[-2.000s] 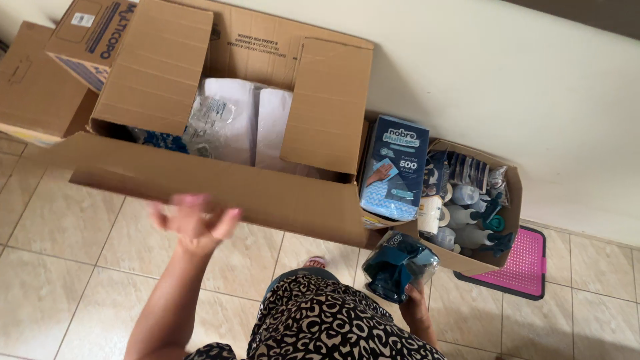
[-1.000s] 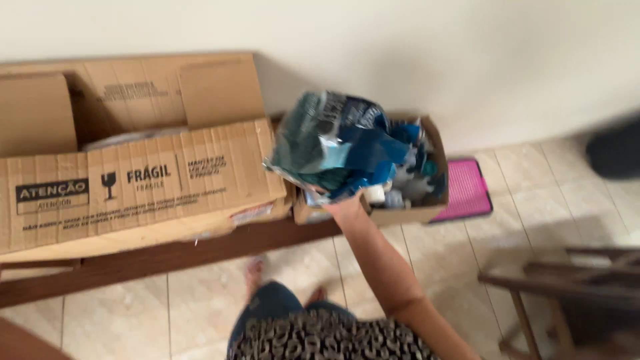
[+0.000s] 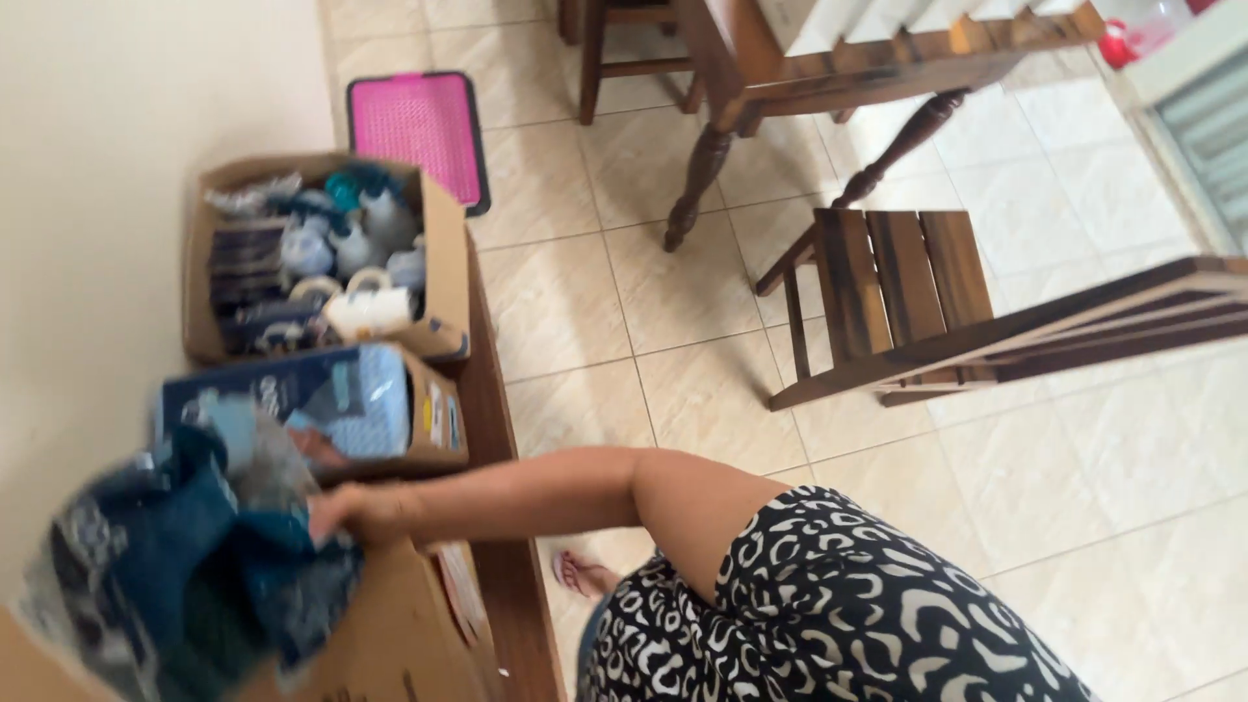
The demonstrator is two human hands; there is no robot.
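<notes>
My right hand [image 3: 356, 512] grips a crumpled, partly clear, dark blue plastic package [image 3: 200, 556] at the lower left. The package is blurred and hangs over the flaps of a large cardboard box [image 3: 390, 624]. Just above my hand in the picture lies a blue printed pack of wipes or cloths [image 3: 380, 400] in a narrow carton [image 3: 439, 414]. Beyond it stands an open cardboard box [image 3: 444, 263] holding pale bottles [image 3: 385, 219], a white roll-like item [image 3: 370, 312] and dark blue packets [image 3: 253, 263]. My left hand is out of view.
The boxes stand on a dark wooden bench or shelf [image 3: 522, 585] along the wall. A pink mat with a black edge [image 3: 414, 127] lies on the tiled floor. A wooden chair [image 3: 902, 283] and a wooden table [image 3: 760, 97] are at the right.
My right hand has carried the blue package from beside the bottle box to over the large box. My left hand, seen two seconds ago, has left view. The view has turned strongly.
</notes>
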